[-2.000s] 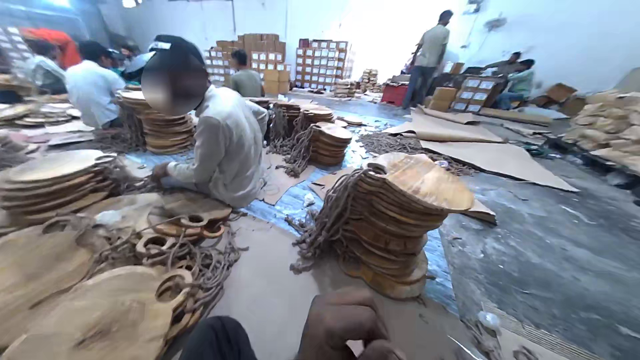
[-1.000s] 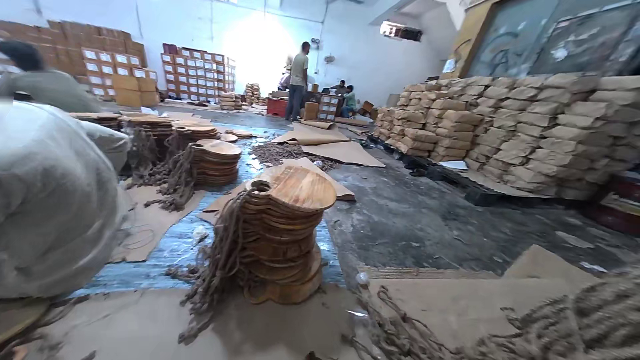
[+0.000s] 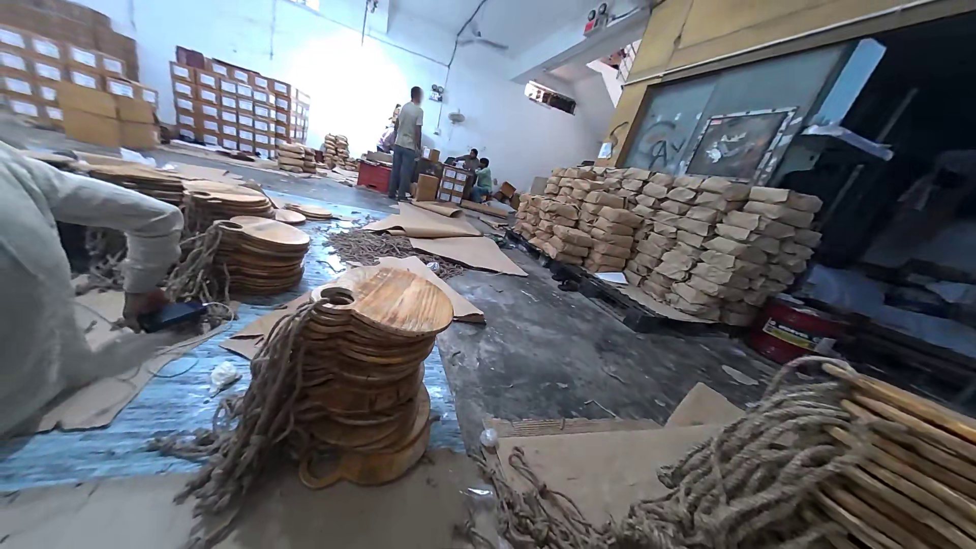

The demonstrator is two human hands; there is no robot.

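Note:
Neither my left hand nor my right hand shows in the head view. A tall stack of round wooden boards (image 3: 366, 381) with ringed handles stands on cardboard near the centre. Knotted rope loops (image 3: 252, 412) hang from its handles down the left side. At the lower right lies a second stack of wooden boards (image 3: 907, 442), cut off by the frame edge, with a thick bundle of rope (image 3: 747, 473) beside it. Another roped stack of boards (image 3: 263, 255) stands farther back on the left.
At the left edge a co-worker's hand (image 3: 145, 309) is on a dark object. Paper-wrapped packages (image 3: 686, 244) are piled on a dark pallet (image 3: 610, 297), with a red drum (image 3: 789, 332) beside them. Labelled cartons (image 3: 236, 110) line the back wall. A person (image 3: 406, 145) stands farther off.
The view has swung far to the right. A hand seen at the bottom two seconds ago is out of view. The wrapped packages and the rope-and-board stack at lower right now show more fully.

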